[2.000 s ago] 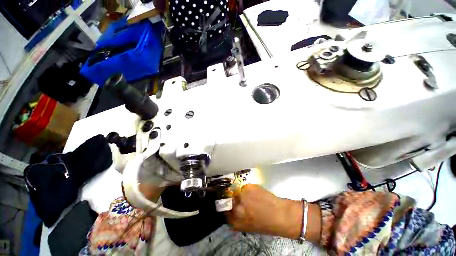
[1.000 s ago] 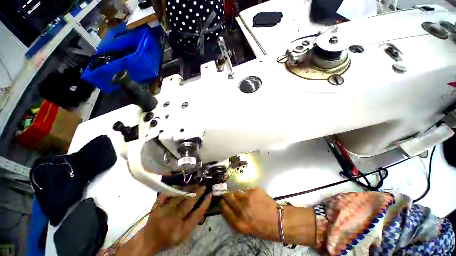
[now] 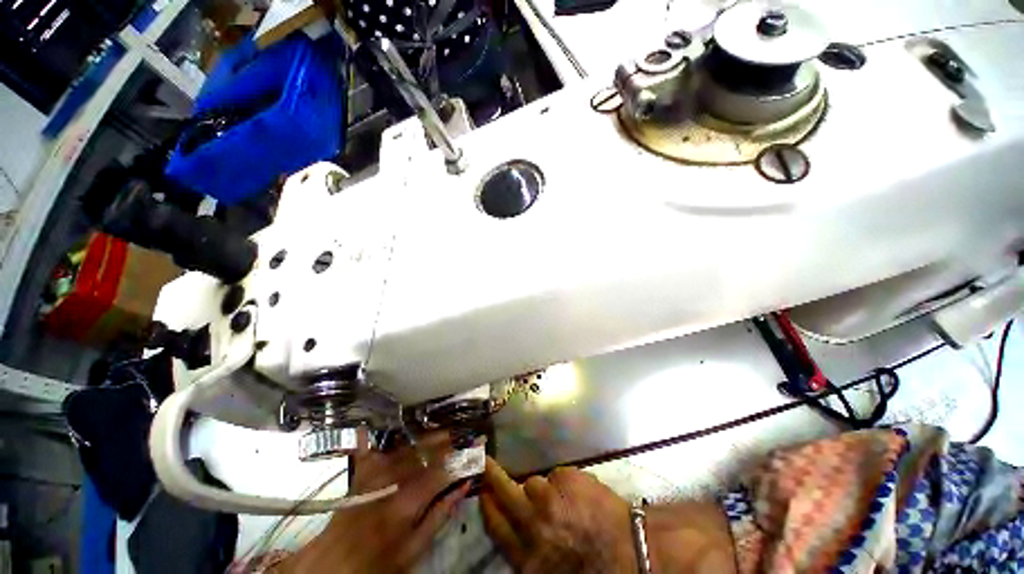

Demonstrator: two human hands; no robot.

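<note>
The black fabric [image 3: 441,501] shows only as a thin dark strip between my hands, mostly hidden by fingers and machine head. My left hand [image 3: 387,516] is below the head, fingers on the fabric, some fingertips hidden near the needle area. My right hand [image 3: 556,518] is just right of it, fingers bent and closed at the fabric's edge. A small white piece [image 3: 465,459] sits between my fingers by the shiny presser foot area [image 3: 455,412]. The white sewing machine [image 3: 584,264] fills much of the view.
A white curved guard [image 3: 172,443] loops round the head's left end. Black fabric pieces [image 3: 112,432] lie left of it. A red and black tool [image 3: 795,357] and black cable [image 3: 870,395] lie beneath the arm. A blue bin [image 3: 264,118] and a person in polka dots [image 3: 432,28] are beyond.
The view is closer to the machine, whose head sits further left. The larger black fabric shape seen earliest is now mostly hidden. My left hand came out from behind the guard and stays beside my right.
</note>
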